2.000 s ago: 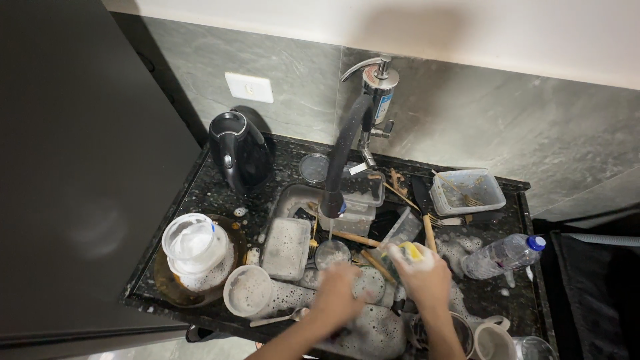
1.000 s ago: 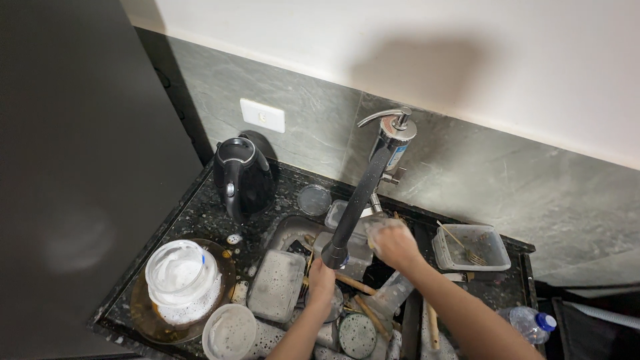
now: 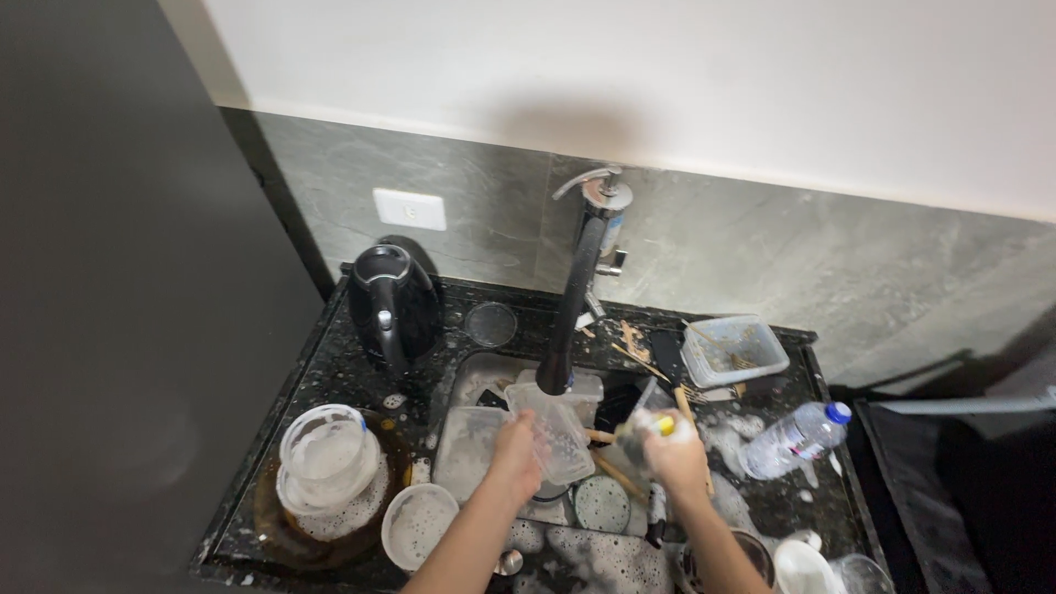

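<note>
Over the sink (image 3: pixel 466 381), my left hand (image 3: pixel 520 462) holds a clear rectangular plastic lid or shallow container (image 3: pixel 565 441) by its left side. My right hand (image 3: pixel 675 454), to the right of it, grips a foamy yellow sponge (image 3: pixel 665 425). The black faucet spout (image 3: pixel 569 313) hangs just above the plastic piece. Beneath my hands the sink holds a soapy plastic container (image 3: pixel 466 454), a round soapy lid (image 3: pixel 602 503) and wooden-handled utensils (image 3: pixel 619 474), partly hidden. A white foamy bowl (image 3: pixel 419 525) sits left of my left forearm.
A black electric kettle (image 3: pixel 394 305) stands back left. Stacked plastic tubs (image 3: pixel 323 445) rest on an amber glass plate (image 3: pixel 272 503). At right are a food-stained plastic container (image 3: pixel 734 351), a plastic bottle with a blue cap (image 3: pixel 792 441) and cups (image 3: pixel 804 569) near the front edge.
My right hand has come back from behind the faucet toward the front, and the yellow sponge shows in it again. My left hand now holds up the clear plastic piece.
</note>
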